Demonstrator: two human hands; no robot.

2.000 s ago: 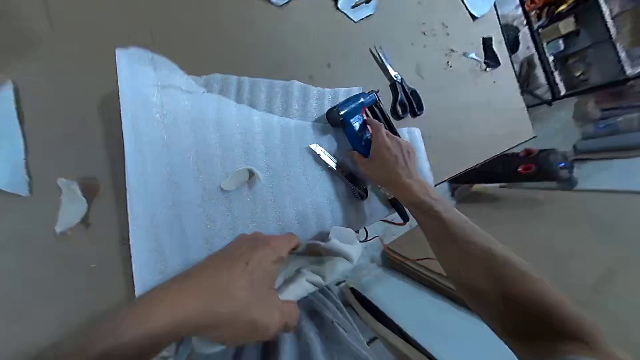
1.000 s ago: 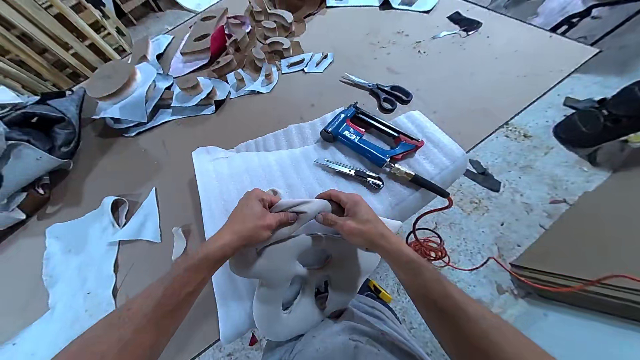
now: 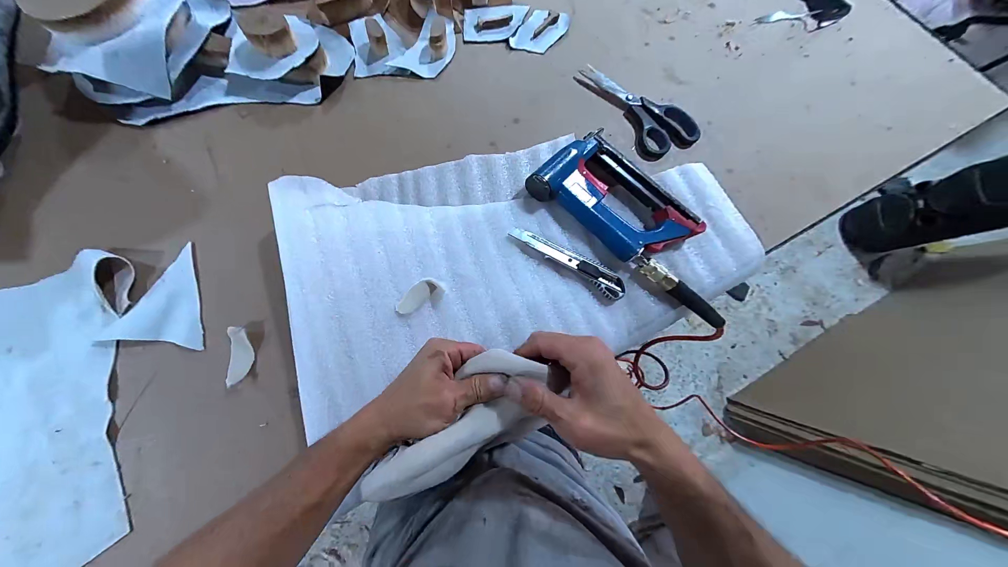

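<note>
My left hand point(image 3: 441, 390) and my right hand point(image 3: 587, 394) both pinch the edge of a pale fabric-covered piece point(image 3: 441, 461), thumbs almost touching, over my lap. Beyond them a white foam sheet point(image 3: 354, 276) lies on the table. On the foam rest a blue and red pneumatic staple gun point(image 3: 602, 197), a snap-off utility knife point(image 3: 568, 262) and a small curled pale scrap point(image 3: 417, 296). Black-handled scissors point(image 3: 642, 114) lie just past the staple gun, on the table.
Fabric-backed cut pieces point(image 3: 276, 47) are heaped at the back left. A large fabric offcut point(image 3: 55, 394) and a small scrap point(image 3: 239, 356) lie left of the foam. A red air hose point(image 3: 787, 446) runs right across stacked boards point(image 3: 890, 378). A black shoe point(image 3: 929, 209) is at the right.
Two seconds ago my right hand was on the staple gun; it has let go, and both hands now hold the pale piece. Since one second ago the piece has been turned and folded over.
</note>
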